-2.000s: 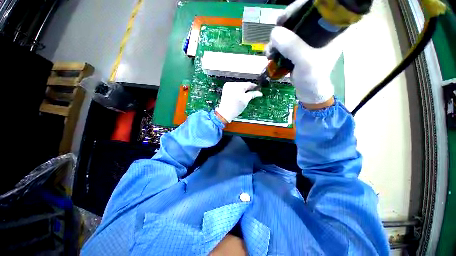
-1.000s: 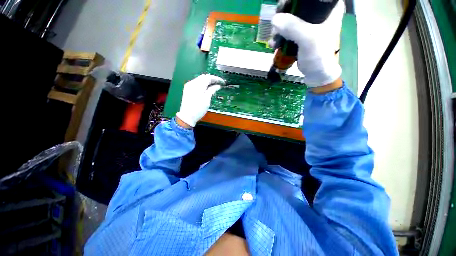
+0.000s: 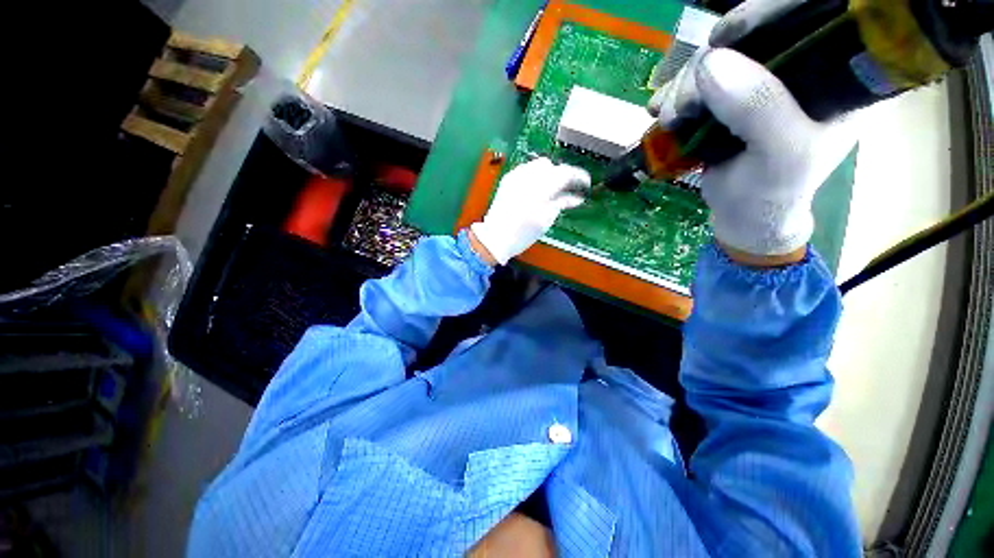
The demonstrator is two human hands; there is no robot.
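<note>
The green circuit board (image 3: 643, 234) lies in the orange jig (image 3: 610, 286) on the green base plate (image 3: 456, 147). A long white heat sink (image 3: 602, 120) crosses it, and a finned heat sink (image 3: 689, 38) shows partly at its far edge. My gloved right hand (image 3: 758, 147) holds the black electric screwdriver (image 3: 812, 65), tilted, its tip beside my left fingertips just below the long heat sink. My gloved left hand (image 3: 531, 207) is over the board's left part with its fingertips pinched; whatever is between them is too small to tell.
A black tray (image 3: 207, 311) at the left holds shiny silver screws (image 3: 382, 227), a red container (image 3: 316, 209) and dark pieces. A clear plastic bag (image 3: 308, 136) lies on its edge. A wooden pallet (image 3: 188, 93) is beyond. The pale conveyor (image 3: 899, 273) and screwdriver cable (image 3: 921, 242) are right.
My left hand has moved in from the board's left edge to the screwdriver's tip. The screwdriver is now more tilted to the right. The view has shifted, showing more of the tray.
</note>
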